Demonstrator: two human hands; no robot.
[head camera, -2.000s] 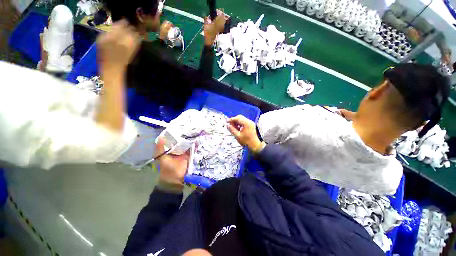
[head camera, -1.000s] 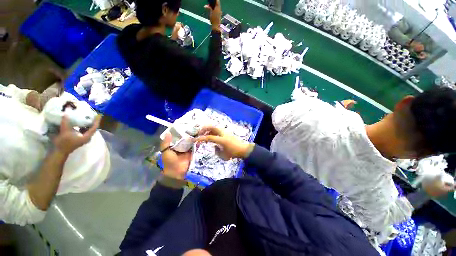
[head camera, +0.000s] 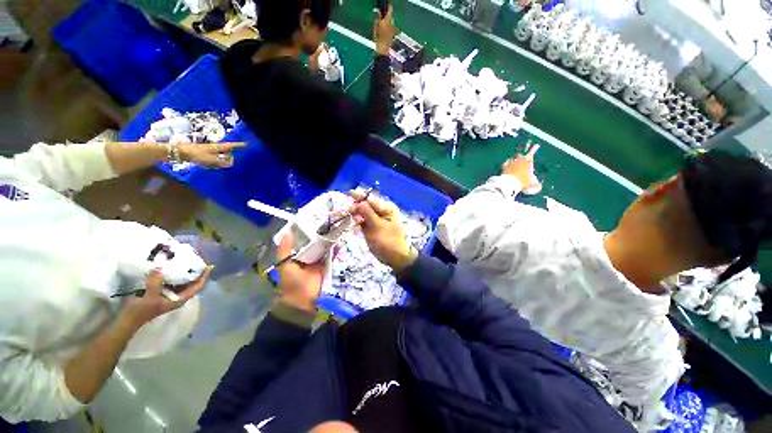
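My left hand (head camera: 300, 275) holds a white camera housing (head camera: 315, 221) from below, with its open side up. A straight white antenna (head camera: 269, 209) sticks out of the housing to the upper left. A thin dark strand hangs out beside my left thumb. My right hand (head camera: 381, 227) is at the housing's right side, its fingertips pinched at thin dark wires (head camera: 337, 221) at the opening. Whether a small part is also between the fingers cannot be told. A blue crate (head camera: 429, 201) full of small pale parts (head camera: 366, 272) is below both hands.
A person on the left holds a white unit (head camera: 169, 258) and points across. A person in black stands ahead, and another in white (head camera: 542, 262) is close on my right. White bodies (head camera: 457, 97) are heaped on the green bench (head camera: 576, 199). Camera heads (head camera: 584, 46) stand in rows beyond.
My right hand has gone from over the crate to the housing, then lifted slightly with its fingers at the wires. The left person's arm now reaches out; the right person's hand reaches over the bench.
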